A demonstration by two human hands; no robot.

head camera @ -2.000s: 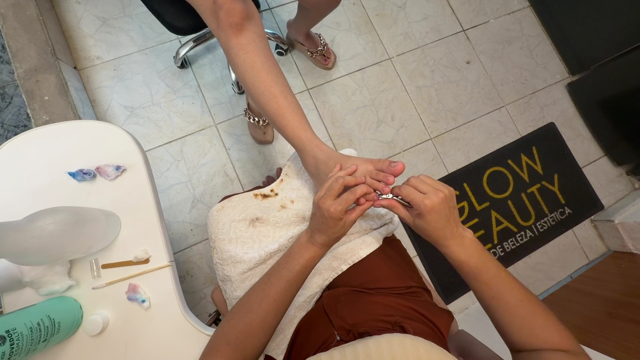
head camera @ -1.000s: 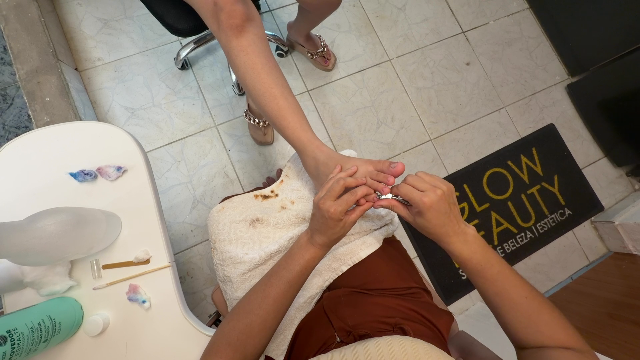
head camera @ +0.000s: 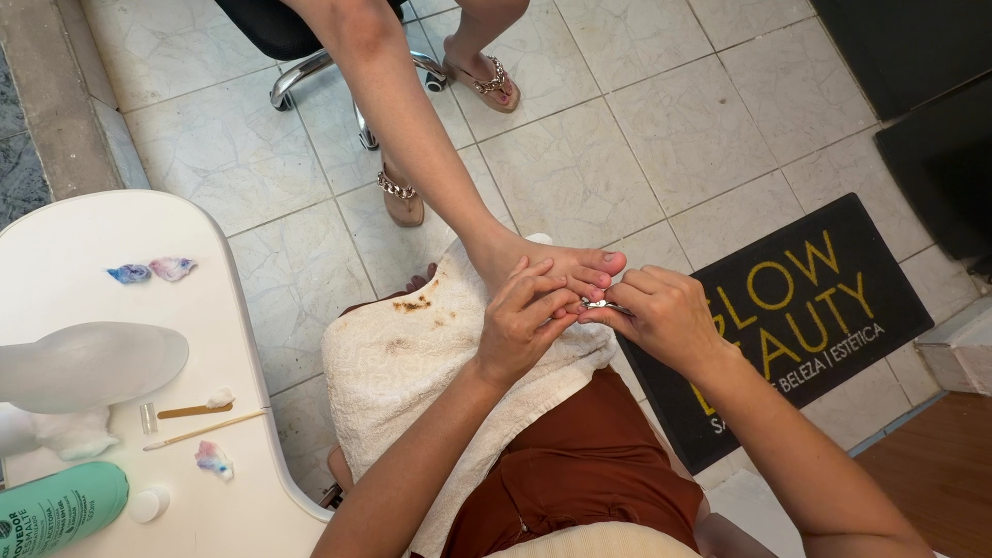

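Another person's bare foot [head camera: 535,267] rests on a stained white towel [head camera: 387,372] spread over my lap. My left hand [head camera: 523,322] holds the foot's smaller toes, its fingers spread over the top of them. In my right hand [head camera: 663,310] is a pair of metal cuticle nippers [head camera: 603,305], their tips at one of the smaller toes. The fingers of my right hand hide most of the handles. Exactly where the blades meet the nail cannot be told.
A white table [head camera: 194,294] at the left bears a green remover bottle [head camera: 70,504], a white cap [head camera: 149,504], a wooden stick [head camera: 205,431], a small file [head camera: 186,411] and used cotton [head camera: 173,268]. Beyond the towel are a sandalled foot [head camera: 488,81], an empty sandal [head camera: 402,203] and a chair base [head camera: 298,77]. A black mat [head camera: 806,325] lies at right.
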